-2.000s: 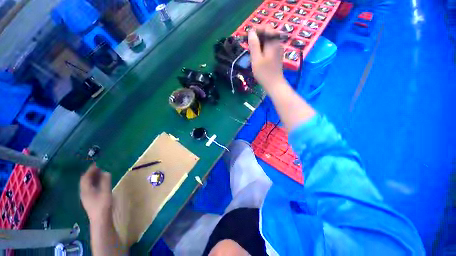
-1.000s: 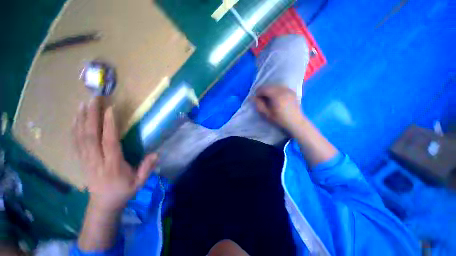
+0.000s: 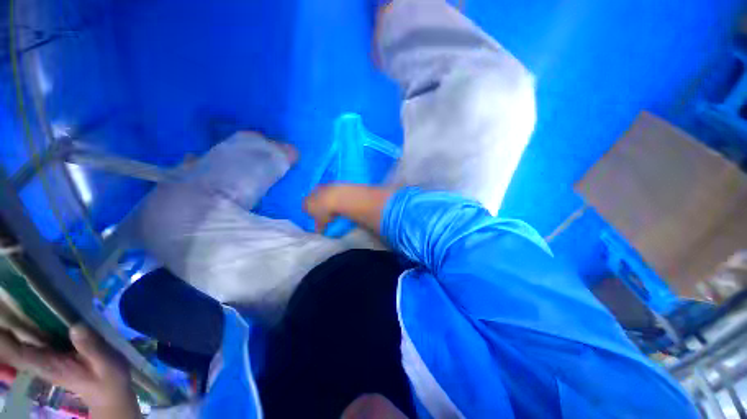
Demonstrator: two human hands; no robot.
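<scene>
A light blue stool (image 3: 351, 151) shows between the wearer's grey-trousered legs, its legs spreading over the blue floor. My right hand (image 3: 332, 204) is at the near part of the stool, fingers curled over it; the seat is mostly hidden by the hand, thighs and clothing. My left hand (image 3: 86, 368) is at the lower left, blurred and partly cut off by the picture's edge. Its fingers are spread at the bench edge and I see nothing held in it.
The green bench top (image 3: 33, 307) and its metal frame run along the left side. A cardboard box (image 3: 667, 204) stands at the right on something blue. Metal shelving or racks (image 3: 713, 368), blurred, show at the lower right. A dark rounded shape (image 3: 168, 311) lies beside the left thigh.
The view has swung down and away from the bench top. The cardboard mat and round device have left view. The right hand has come to the stool; the left hand has moved to the bench edge.
</scene>
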